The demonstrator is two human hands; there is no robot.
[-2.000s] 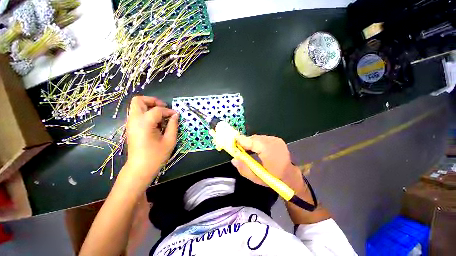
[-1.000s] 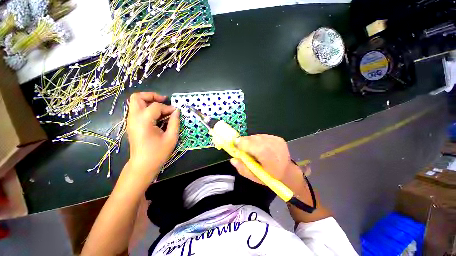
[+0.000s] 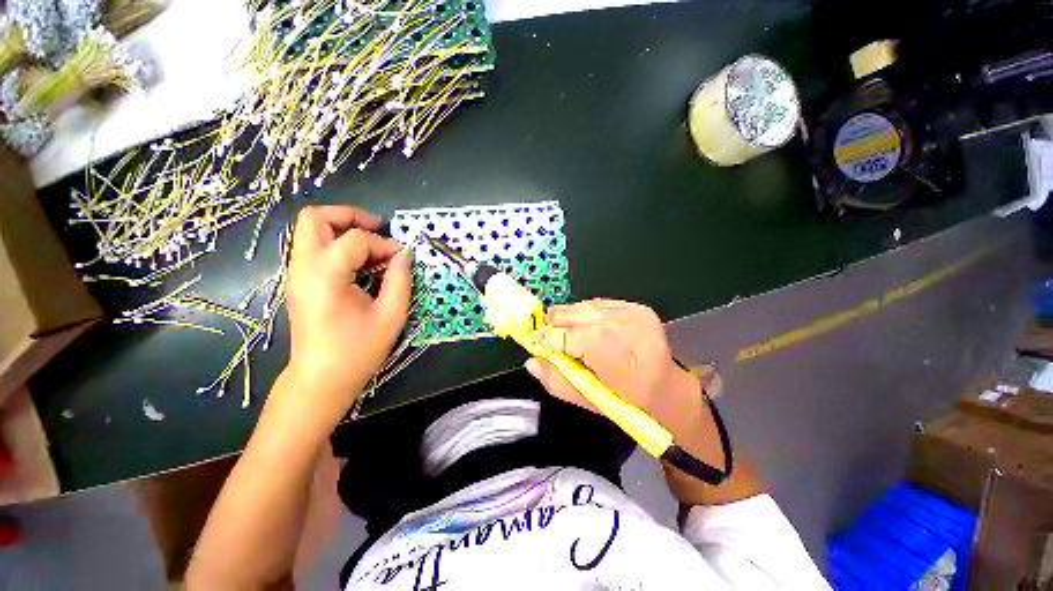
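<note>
The green and white PCB panel [image 3: 508, 260] lies flat on the dark green bench. My right hand [image 3: 612, 358] holds the yellow soldering iron [image 3: 600, 396] like a pen. Its metal tip touches or hovers at the panel's upper left part. My left hand [image 3: 346, 306] is at the panel's left edge, thumb and fingers pinched together near the iron tip. A thin lead wire seems to be between them, but the fingertips mostly hide it. Soldered leads [image 3: 393, 372] fan out below the panel's lower left edge.
A tangled wire pile [image 3: 346, 92] lies at upper left over a second green panel [image 3: 468, 29]. Loose wires lie left of my left hand. A pale tin [image 3: 745, 110] and a black fan [image 3: 868, 150] stand at right. A cardboard box [image 3: 40, 277] is at the left edge.
The iron tip has shifted slightly up and left on the panel. The view has shifted a little. My left hand keeps its pinch at the panel's left edge.
</note>
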